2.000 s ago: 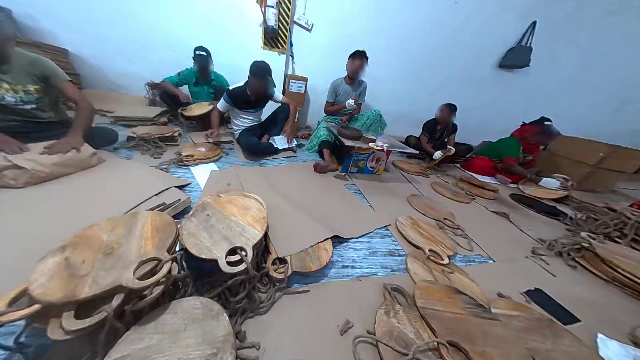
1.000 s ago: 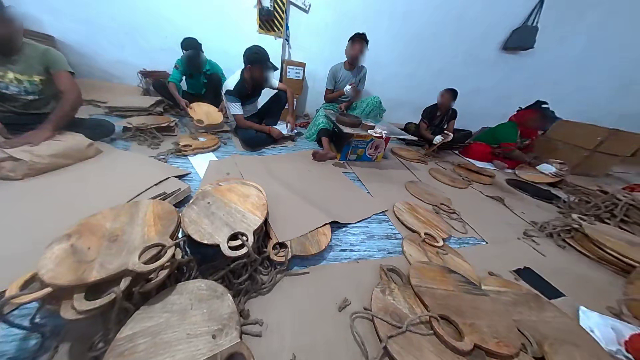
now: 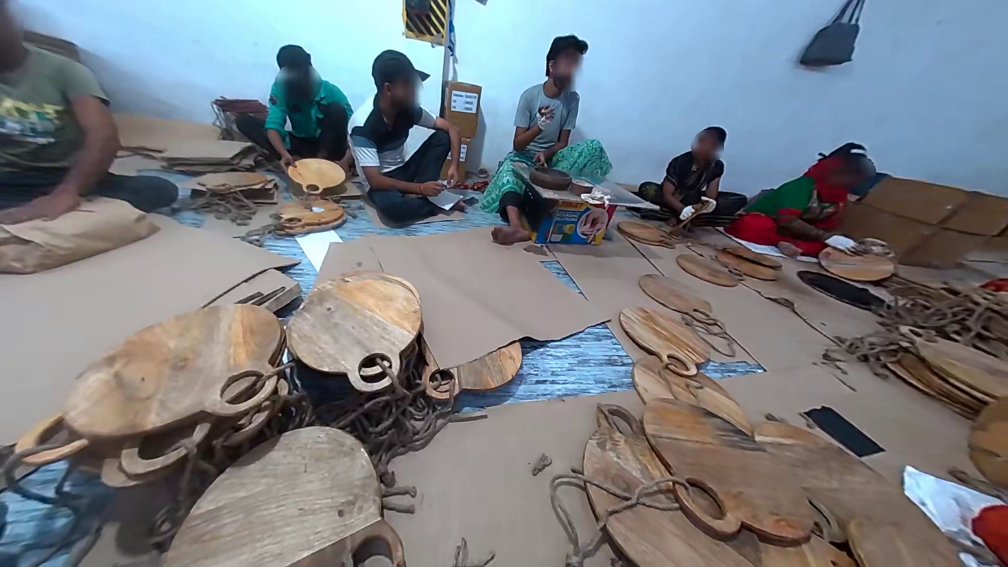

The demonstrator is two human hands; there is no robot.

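Neither of my hands shows in the head view. Close in front, at the left, are stacked round wooden boards [image 3: 169, 370] with ring handles and rope ties. Beside them a paler round board [image 3: 354, 323] tops another stack, with tangled brown rope [image 3: 394, 417] at its side. A further round board [image 3: 287, 496] lies at the bottom edge. On the right, several larger wooden boards [image 3: 732, 465] overlap, and a loop of rope [image 3: 622, 500] passes over them and near a ring handle.
Cardboard sheets [image 3: 465, 291] cover much of the patterned floor [image 3: 567, 366]. Several people sit along the wall, one behind a printed carton [image 3: 575, 222]. More boards [image 3: 961, 366] and rope lie at the right, near a black strip [image 3: 843, 431] and a white sheet [image 3: 945, 500].
The seated person at the printed carton has raised a hand toward the chest. The person in green has a round board tilted up, which lay lower two seconds ago.
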